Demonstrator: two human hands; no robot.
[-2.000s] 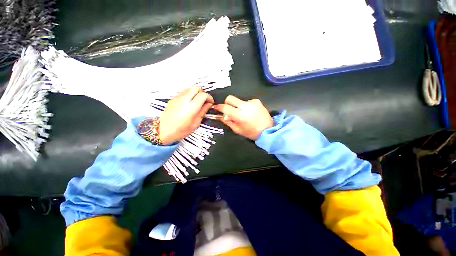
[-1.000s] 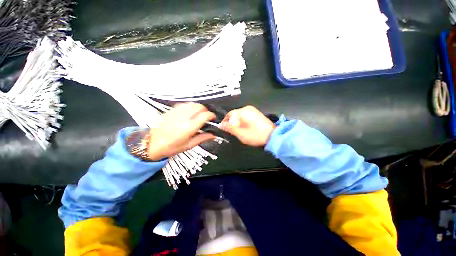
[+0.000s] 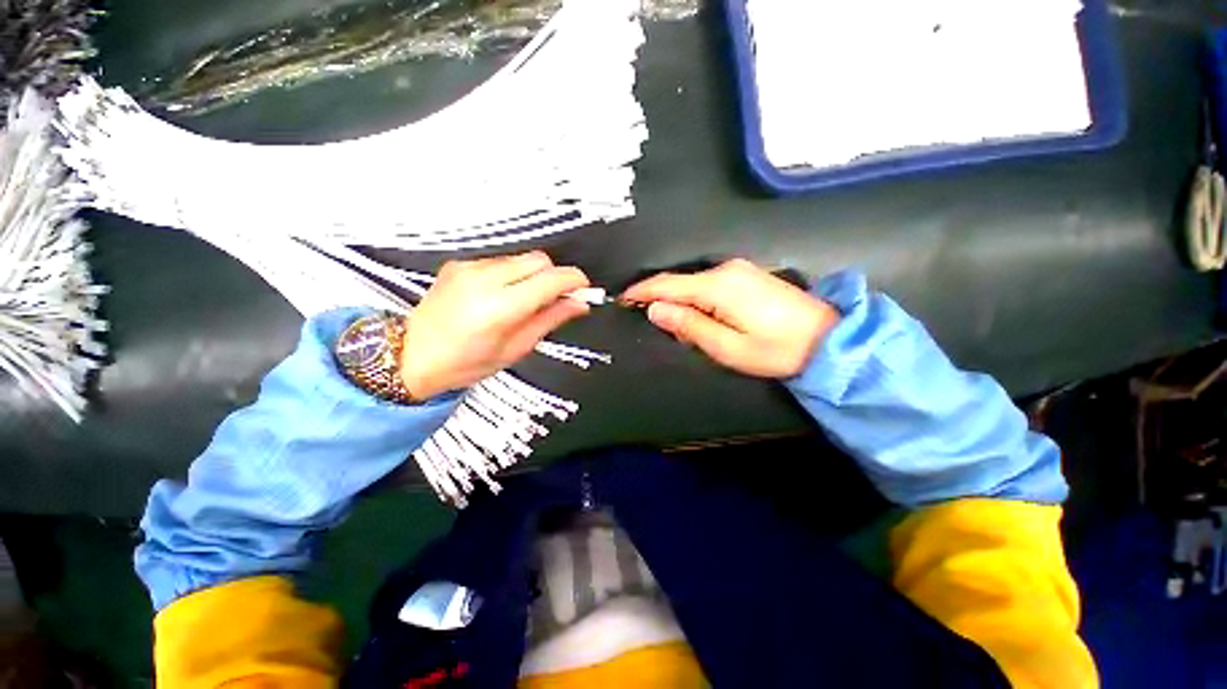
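Observation:
My left hand lies over the lower strand of the white wires and pinches a small white connector housing between thumb and forefinger. My right hand is just to its right, its thumb and forefinger closed around something tiny and thin that points at the housing; it is too small to name. The wire bundle curves from the left to the upper middle. A lower group of white wire ends fans out below my left hand.
A blue housing tray full of white pieces stands at the upper right. Pale-handled scissors lie at the right edge. Another white wire bundle and a dark wire bundle are at the left. A crinkled clear strip runs behind the wires.
My hands were close together at the wire ends and are now slightly apart, the right one further right. A white housing now shows at my left fingertips. The view has shifted a little.

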